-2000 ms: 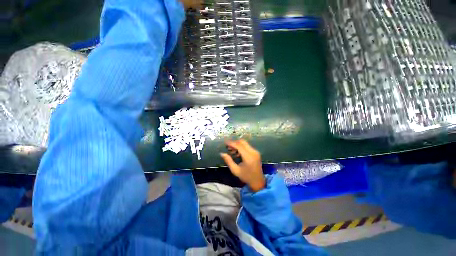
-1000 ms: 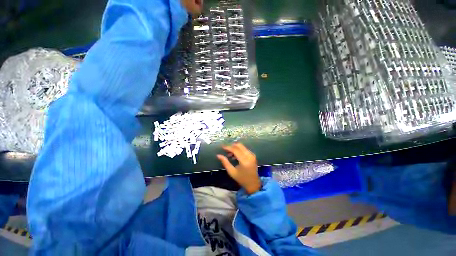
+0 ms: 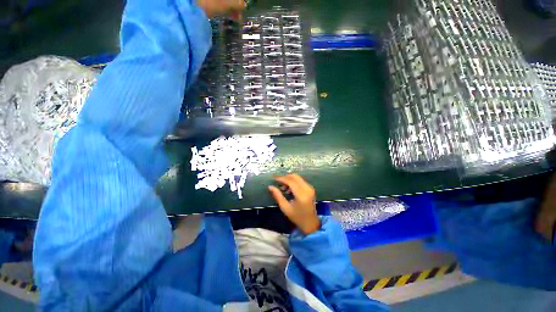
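Observation:
The parts tray (image 3: pixel 274 125), clear plastic with rows of small silvery metal parts, lies at top centre. My left hand (image 3: pixel 222 7) is over its far left part, cut off by the top edge; its fingertips are blurred, and I cannot tell if they hold anything. My right hand (image 3: pixel 297 200) is over the bench's near edge, thumb and fingers curled with a small dark gap between them; a tiny part there cannot be made out. The pile of white pieces (image 3: pixel 228 159) lies between tray and right hand, untouched.
A bag of white pieces (image 3: pixel 39 122) is at left, partly behind my left sleeve. Tall stacked blister trays (image 3: pixel 481 103) stand at right on the green bench (image 3: pixel 353 122). A blue bin (image 3: pixel 420 222) with a glittering grey bag is below the edge. Another person's blue sleeve (image 3: pixel 494 244) is at right.
My left hand has moved left and slightly nearer over the tray, and more of it shows. My right hand has barely moved. The view has shifted slightly.

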